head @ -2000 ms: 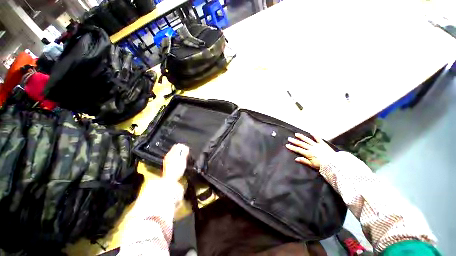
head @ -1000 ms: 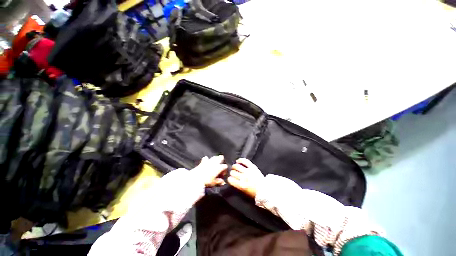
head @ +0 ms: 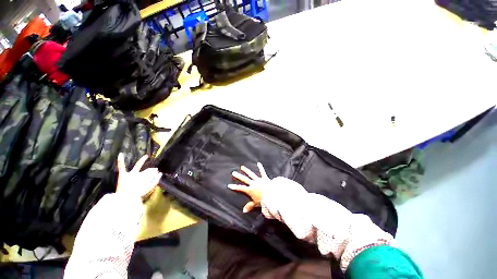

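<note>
A backpack [head: 218,158] lies opened flat in front of me, its black lining up, one half to the left and the other to the right. My right hand [head: 252,188] rests with fingers spread on the lining of the left half. My left hand [head: 133,175] is at the left corner of the open backpack, fingers spread and pointing up, beside the row of camouflage backpacks. The thumb side is near the backpack's rim; whether it touches is hard to tell. Neither hand is closed on anything.
Camouflage backpacks [head: 71,158] stand packed at the left. A black pile of bags [head: 117,60] and one backpack [head: 231,52] stand behind. A pen-like item [head: 335,115] and a small dark item [head: 393,120] lie on the white-glaring table [head: 370,71]. Camouflage fabric [head: 400,177] is beyond the table edge.
My hands were together at the backpack's near edge. My left hand has moved left to its corner, and my right hand now lies spread on the lining.
</note>
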